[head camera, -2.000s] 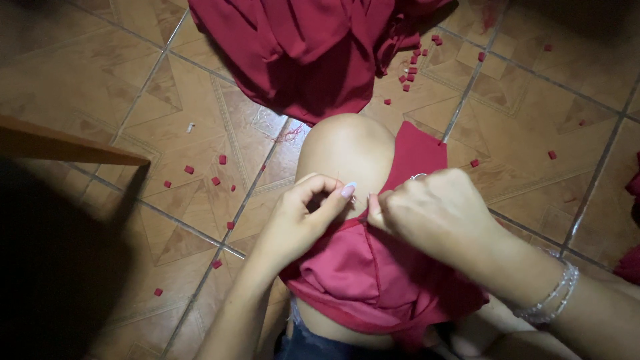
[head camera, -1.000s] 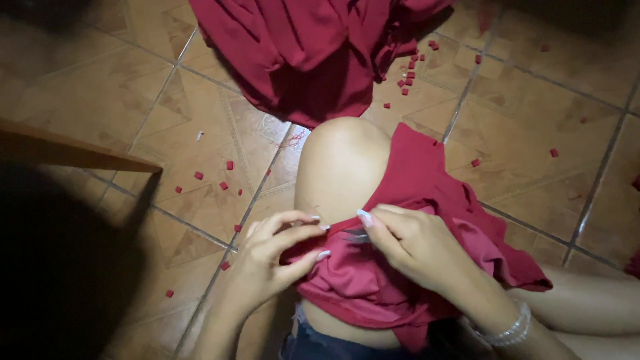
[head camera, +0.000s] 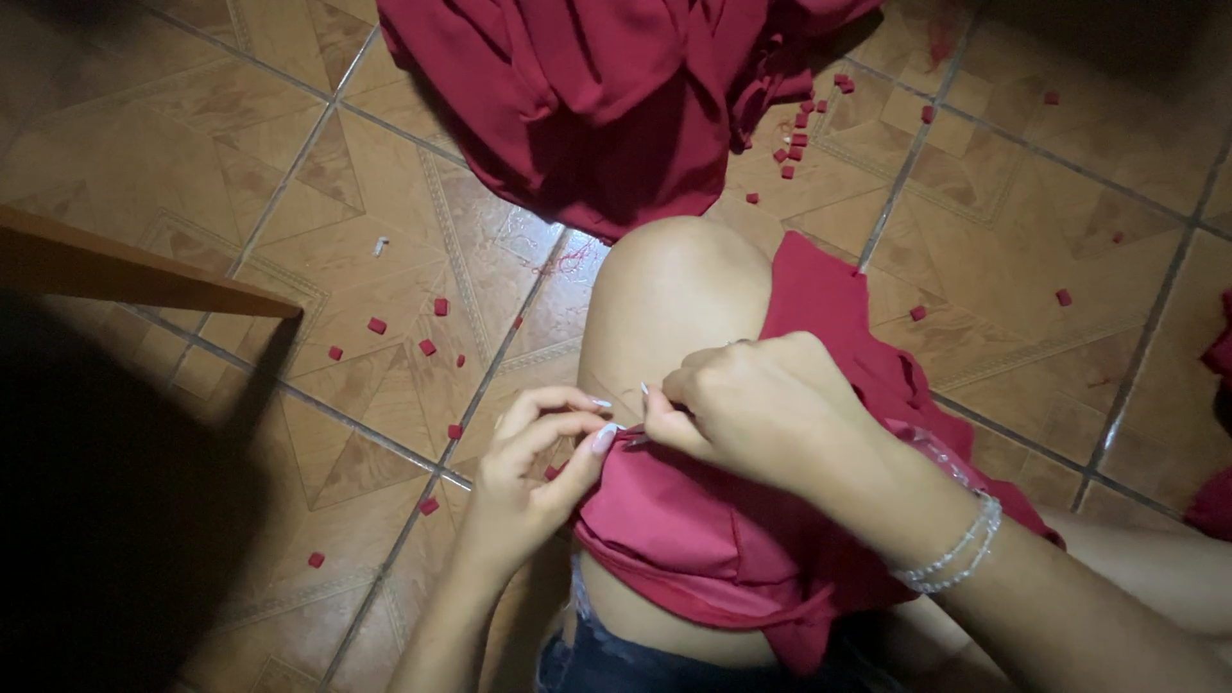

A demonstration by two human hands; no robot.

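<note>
A piece of red fabric (head camera: 674,510) lies across my bent leg, its pinkish underside showing toward me. My left hand (head camera: 549,457) pinches the fabric's edge between thumb and fingertips, just below the knee's bare skin. Close on its right, my right hand (head camera: 751,399) is curled, with thumb and index finger together at the same edge. A small, thin shiny thing shows beneath the right fingertips; it is too small to name. A clear beaded bracelet (head camera: 958,553) circles my right wrist.
A large heap of red fabric (head camera: 616,106) lies on the tiled floor beyond my knee. Small red pieces (head camera: 441,307) are scattered on both sides, with red thread scraps (head camera: 575,258) near the knee. A wooden furniture leg (head camera: 144,269) juts in at left. More red fabric shows at the right edge.
My right hand has turned from lying flatter over the fabric to a curled pose with its knuckles up. The fabric edge between my hands has shifted lower.
</note>
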